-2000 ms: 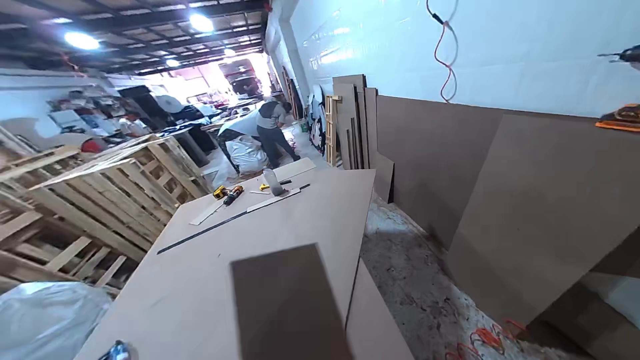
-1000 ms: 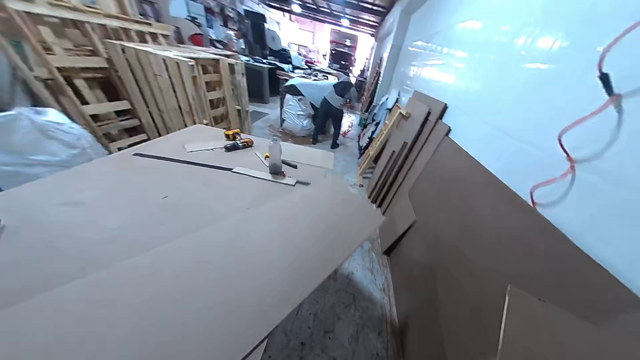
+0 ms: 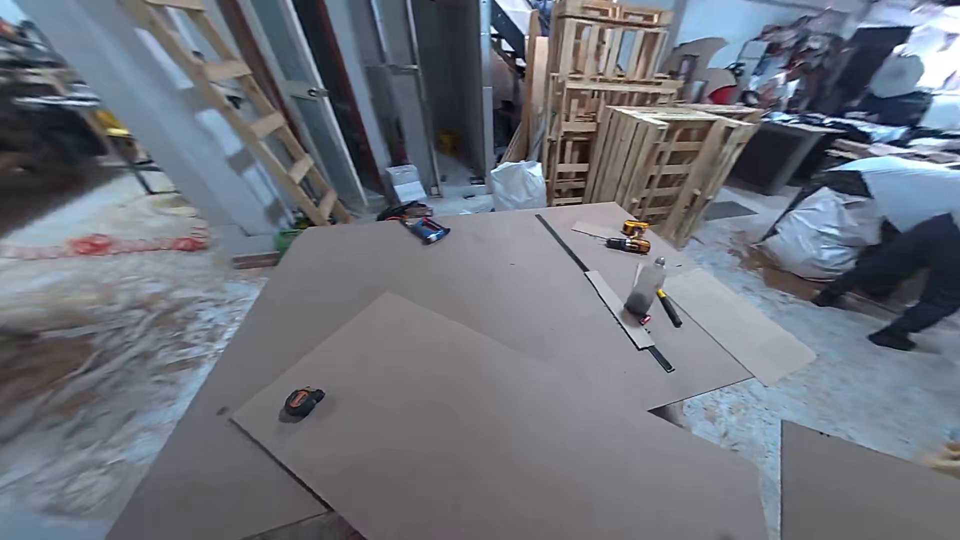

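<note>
Neither of my hands shows in the head view. A large brown board lies askew on the wide board tabletop, with a tape measure on its left corner. Toward the right of the tabletop are a yellow and black cordless drill, a long dark metal strip, a narrow pale strip of board, a bottle and a black and yellow handled tool. A blue tool rests near the far edge.
Wooden pallets and crates stand beyond the table. A wooden ladder leans at the left. On the right a person bends by a white sack. Another board is at the lower right.
The view has swung far to the left. The large board, whose loose corner shows now, lies at a different angle across the tabletop than a second ago.
</note>
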